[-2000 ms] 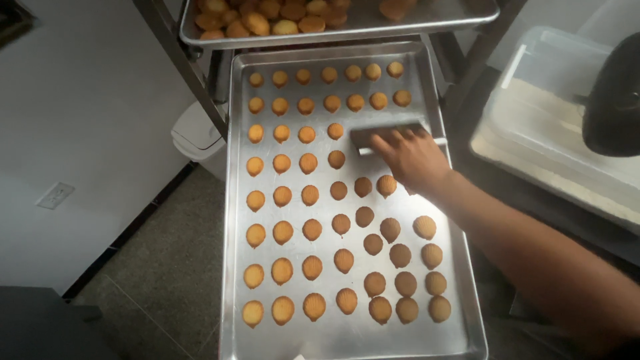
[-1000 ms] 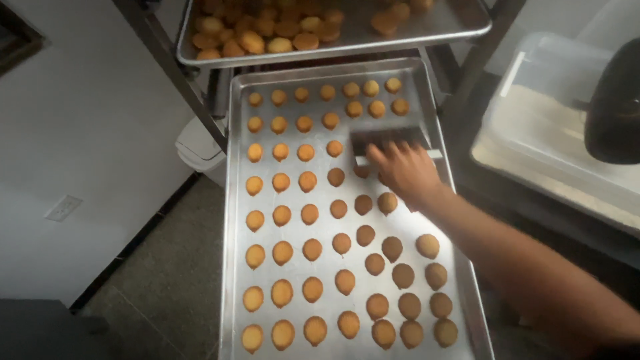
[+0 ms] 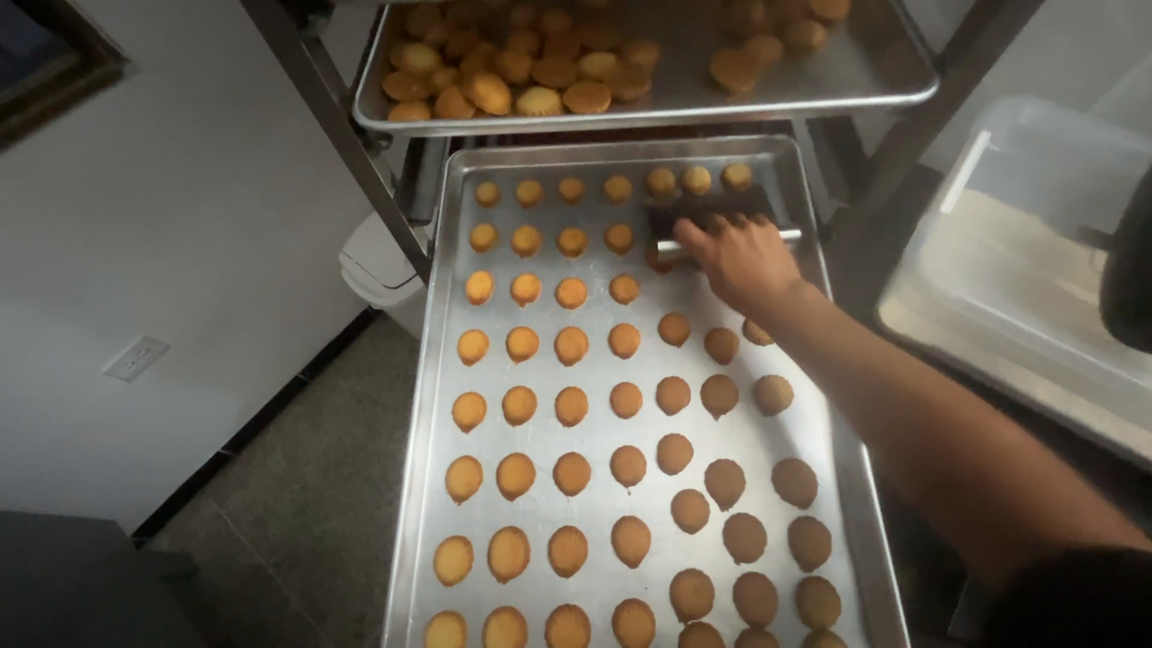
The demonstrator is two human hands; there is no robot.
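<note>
My right hand (image 3: 742,261) grips a bench scraper (image 3: 715,216) with a dark blade and a pale metal handle edge. It is over the upper right of a metal sheet pan (image 3: 652,310), among small round golden cookies (image 3: 571,344) set in rows. Some cookies show just beyond the blade, and part of one shows under the scraper's near edge. Cookies in the right columns sit less evenly than those on the left. My left hand is not in view.
Above, a second sheet pan (image 3: 657,117) holds piled cookies (image 3: 540,67) in a metal rack (image 3: 346,135). A clear plastic bin (image 3: 1017,270) with pale contents stands at right, a dark rounded object (image 3: 1129,270) over it. A white bin (image 3: 387,270) stands behind the rack's left post.
My right hand and the scraper have moved toward the far end of the pan, up the right columns. The view has shifted slightly.
</note>
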